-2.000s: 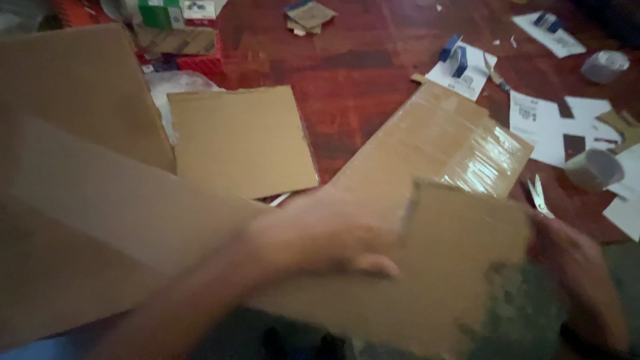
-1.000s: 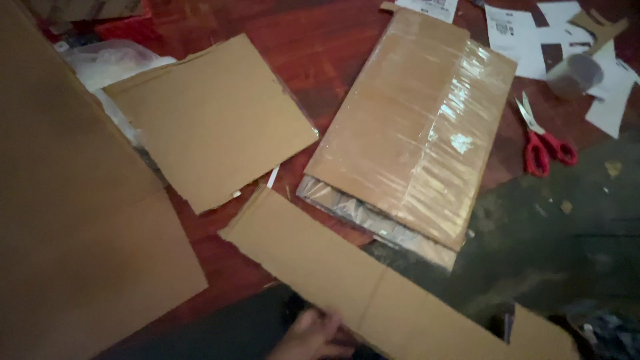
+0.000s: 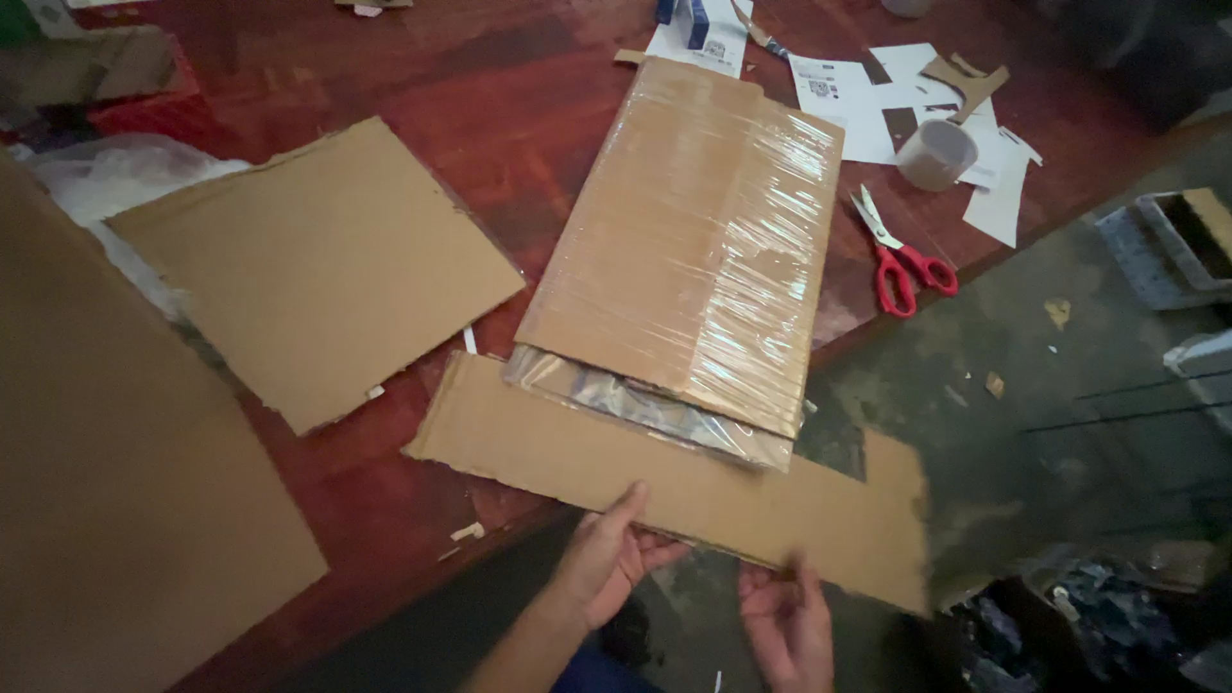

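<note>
A long cardboard strip [image 3: 674, 481] lies slanted at the near edge of the red wooden table [image 3: 462, 87], its right part jutting past the edge. My left hand [image 3: 611, 558] pinches the strip's near edge, thumb on top and fingers below. My right hand [image 3: 789, 611] grips the same edge farther right, its fingertips partly hidden and blurred. The strip's far edge goes under or against a flat cardboard package [image 3: 674, 231] wrapped in clear film, from whose near end a clear plastic layer sticks out. Left of the package lies a squarish cardboard piece [image 3: 327, 269].
Red-handled scissors [image 3: 900, 260] lie slightly open near the table's right edge. Beyond are a tape roll [image 3: 936, 154], printed papers [image 3: 837, 106] and a cutter [image 3: 760, 29]. A large cardboard sheet [image 3: 125, 462] covers the left side, beside a plastic bag [image 3: 135, 178]. Bins stand right, below table height.
The strip has moved up against the wrapped package's near end. My right hand has come into clear view at the strip's near edge; one second ago only one hand was plainly visible there.
</note>
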